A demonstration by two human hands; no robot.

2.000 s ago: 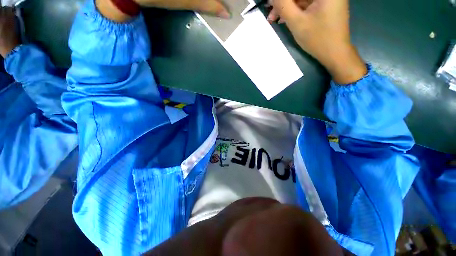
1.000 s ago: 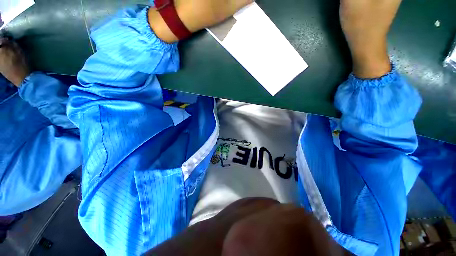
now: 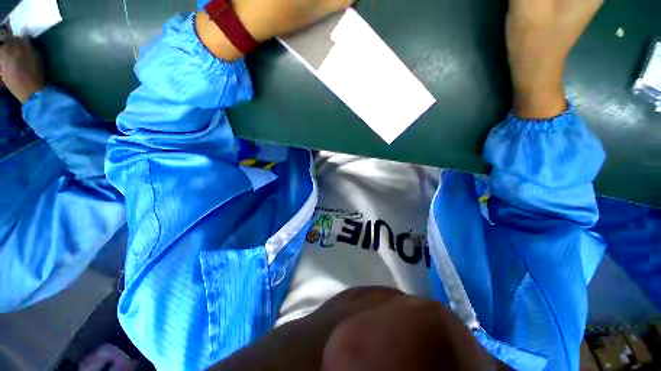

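A white sheet (image 3: 380, 87) with a grey-beige, step-edged part at its upper left lies slanted on the dark green bench (image 3: 464, 138). My left hand (image 3: 290, 13), with a dark red wristband, reaches over the sheet's upper end. It is cut off by the top edge, and I cannot tell whether its fingers hold anything. My right forearm and wrist (image 3: 547, 43) reach up at the right, apart from the sheet. The right fingers are beyond the top edge, and no tool shows.
Another person's hand (image 3: 20, 65) rests at the far left beside a white sheet (image 3: 36, 16). A shiny clear packet (image 3: 650, 76) lies at the right edge. A tiny pale piece (image 3: 620, 32) lies near it on the bench. Cardboard-coloured boxes (image 3: 616, 351) show at the bottom right.
My right hand, which held a thin dark tool at the sheet two seconds ago, has moved up and right. My left hand has moved right, over the sheet's upper end.
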